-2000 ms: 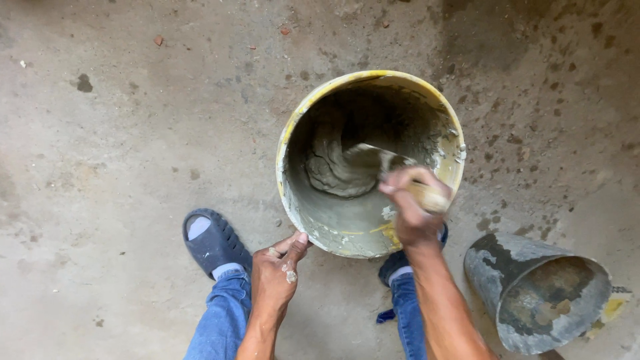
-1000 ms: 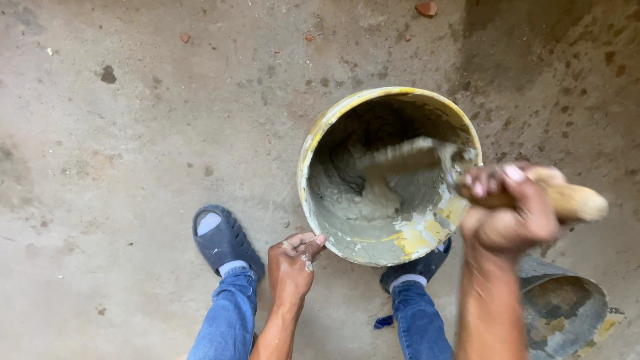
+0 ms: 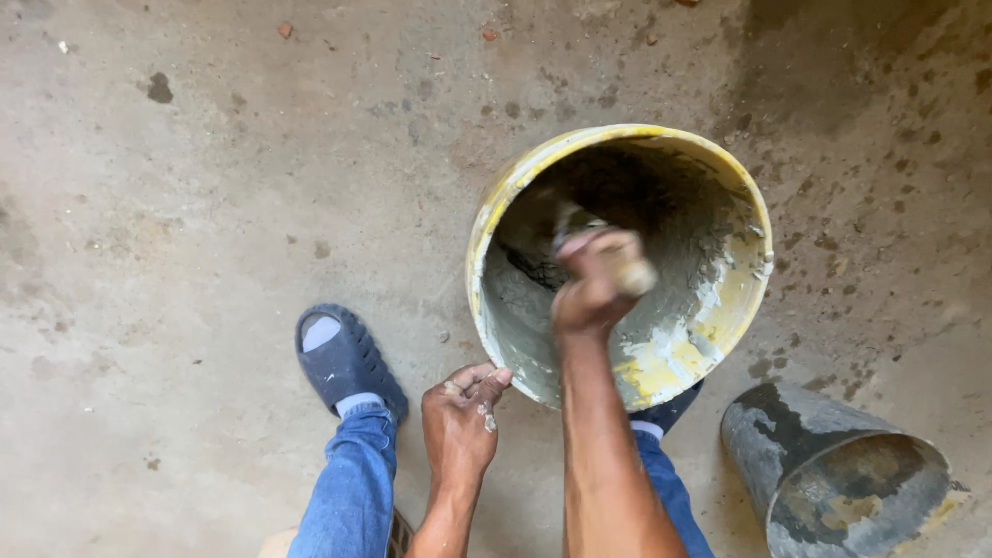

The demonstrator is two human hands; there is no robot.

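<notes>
A round yellow bucket (image 3: 740, 310), its rim and inner wall smeared with grey mortar-like paste, stands in front of me. My left hand (image 3: 463, 422), spotted with paste, pinches the bucket's near-left rim between thumb and fingers. Inside the bucket's mouth, my right hand (image 3: 597, 279) is closed around the wooden handle (image 3: 635, 277) of a trowel-like tool. Motion blurs that hand and the tool. The tool's blade is mostly hidden in the dark of the bucket. Grey paste (image 3: 527, 310) coats the lower left inside.
A grey bucket (image 3: 798, 418) lies tipped on its side at the lower right of the concrete floor (image 3: 232, 232). My feet in dark slides (image 3: 349, 364) are on either side below the bucket. Small reddish fragments (image 3: 285, 29) lie at the top.
My right hand, over the bucket's right rim a second ago with the tool's blade in sight, has moved left and into the bucket's mouth. My left hand has stayed at the rim.
</notes>
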